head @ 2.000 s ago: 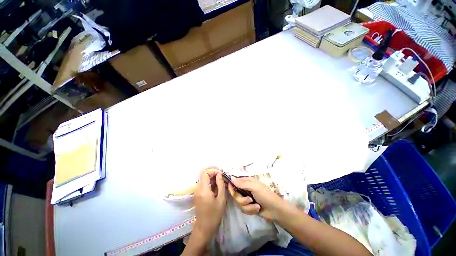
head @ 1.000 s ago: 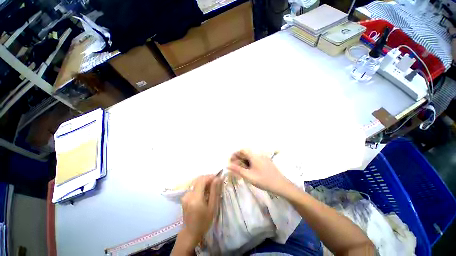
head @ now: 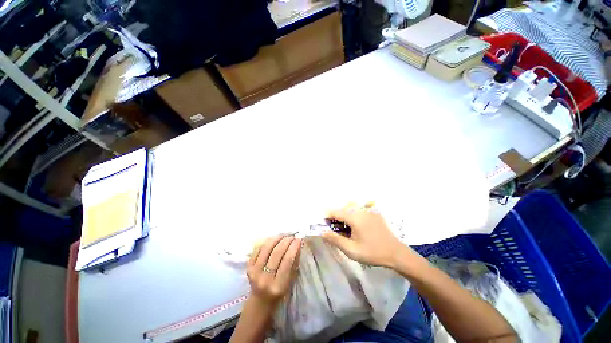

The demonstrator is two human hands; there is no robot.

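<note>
The thin cream garment (head: 328, 288) with faint small flowers is bunched on the table's near edge and hangs over my lap. My left hand (head: 273, 264), with a ring on one finger, pinches its upper edge. My right hand (head: 365, 236) is just to the right, with dark thread snips (head: 340, 228) inside the palm and its fingertips at the garment's edge. The snips' tips are hard to make out. A short stretch of cloth edge shows between both hands.
Clipboard with papers (head: 114, 208) lies at left. Measuring tape (head: 197, 317) runs along the near edge. Blue basket (head: 526, 248) at right holds cream garments. Boxes (head: 457, 57), a clear bottle (head: 489, 97), a power strip (head: 541, 107) and a red basket (head: 576, 77) are at far right.
The snips pointed at my left fingertips two seconds ago; now they lie back in my right palm. My right hand has moved right and slightly down since one second ago. My left hand lies flatter.
</note>
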